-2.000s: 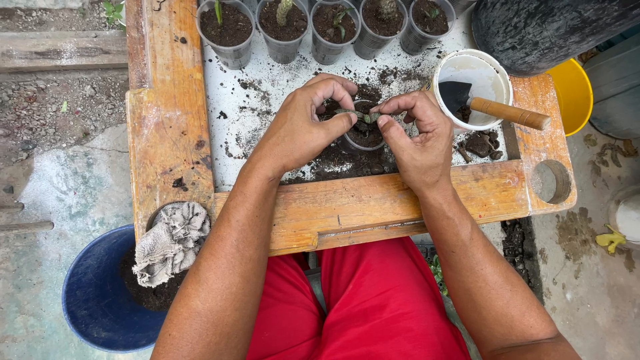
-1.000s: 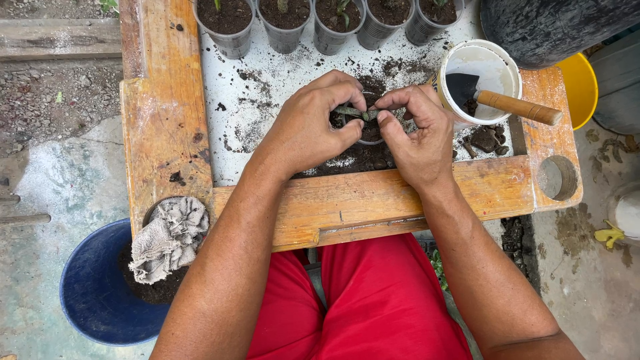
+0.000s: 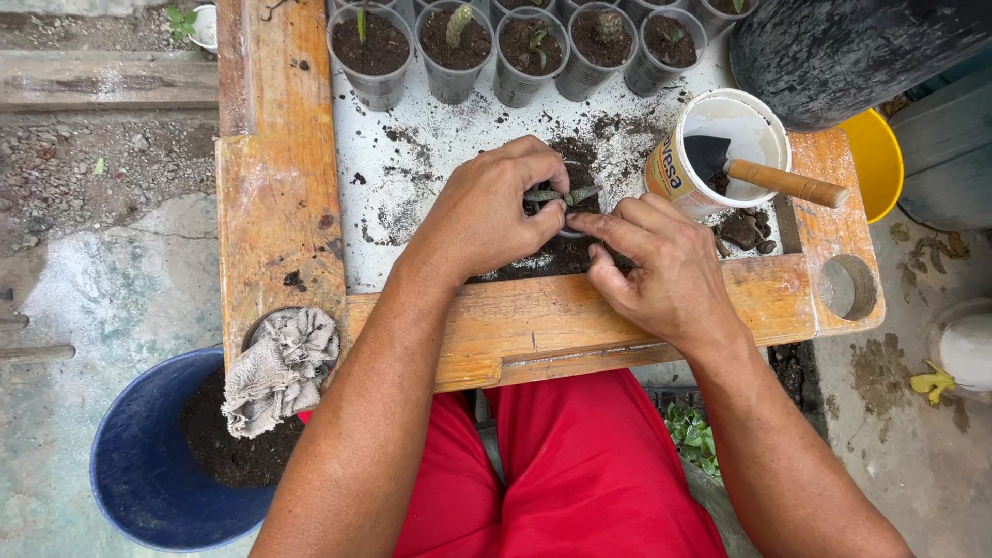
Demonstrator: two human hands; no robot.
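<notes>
A small succulent plant (image 3: 572, 196) with narrow, mottled green leaves stands in a plastic cup of dark soil (image 3: 593, 204) near the front of the white tabletop. My left hand (image 3: 496, 209) pinches one leaf between thumb and fingertips, from the left. Just across from it, my right hand (image 3: 659, 267) has its index finger extended to the base of the plant at the cup's near side, its thumb apart and holding nothing. My fingers hide part of the cup. Loose dark soil (image 3: 542, 260) lies around it.
Clear plastic cups (image 3: 372, 58) with small cacti and seedlings line the back. At right a white tub (image 3: 701, 194) holds a wood-handled trowel (image 3: 783, 182). A wooden frame (image 3: 573, 318) edges the table. A grey rag (image 3: 283, 372) hangs above a blue bucket of soil (image 3: 124, 480).
The right hand's index finger now points in at the plant's base, where a second ago its thumb and fingers were together beside the plant. The left hand has stayed at the leaves.
</notes>
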